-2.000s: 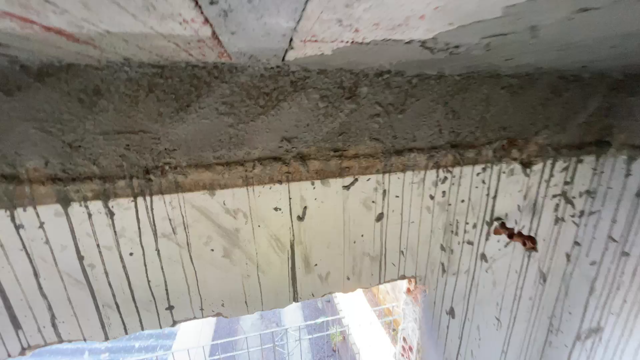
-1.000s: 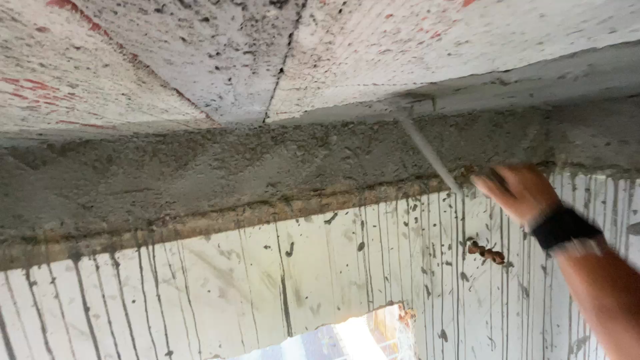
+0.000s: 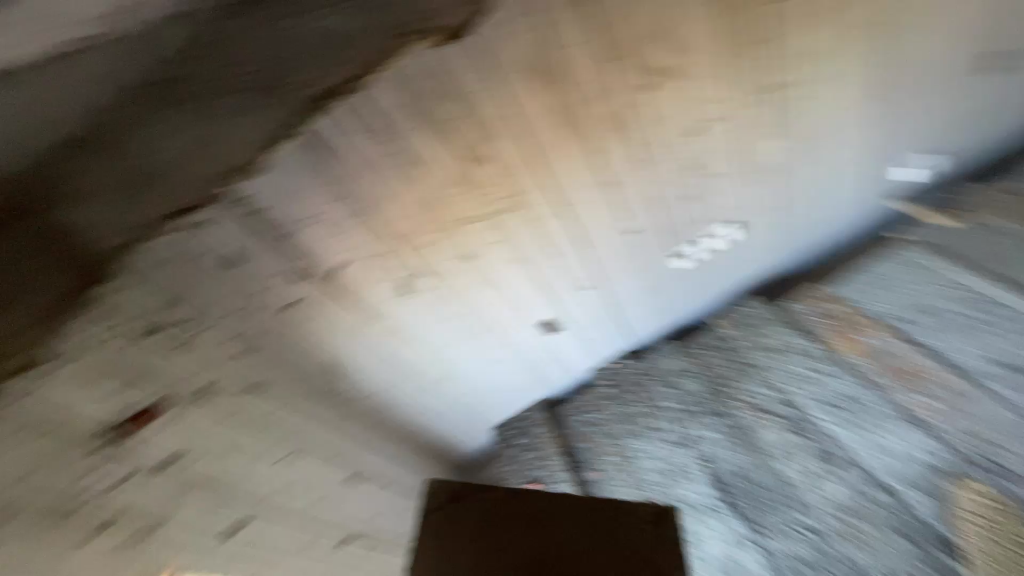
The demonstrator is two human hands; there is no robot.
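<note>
Neither of my hands shows in the head view, which is strongly blurred. A pale wall (image 3: 512,224) with dark streaks and spots runs across the middle and lower left. Above it at the upper left lies a band of rough grey-brown mortar (image 3: 160,104). A small reddish-brown spot (image 3: 138,422) marks the wall at the lower left. At the bottom centre a dark, flat-topped object (image 3: 548,532) juts into view; what it is I cannot tell.
Grey, dusty boards (image 3: 720,416) cover the lower right, beyond the foot of the wall. A small white object (image 3: 912,173) is near the wall's lower edge at the right. White marks (image 3: 707,244) show on the wall.
The view has swung strongly down and to the right. The hand with a black wristband, seen at the right one second ago near a pale bar, is out of view.
</note>
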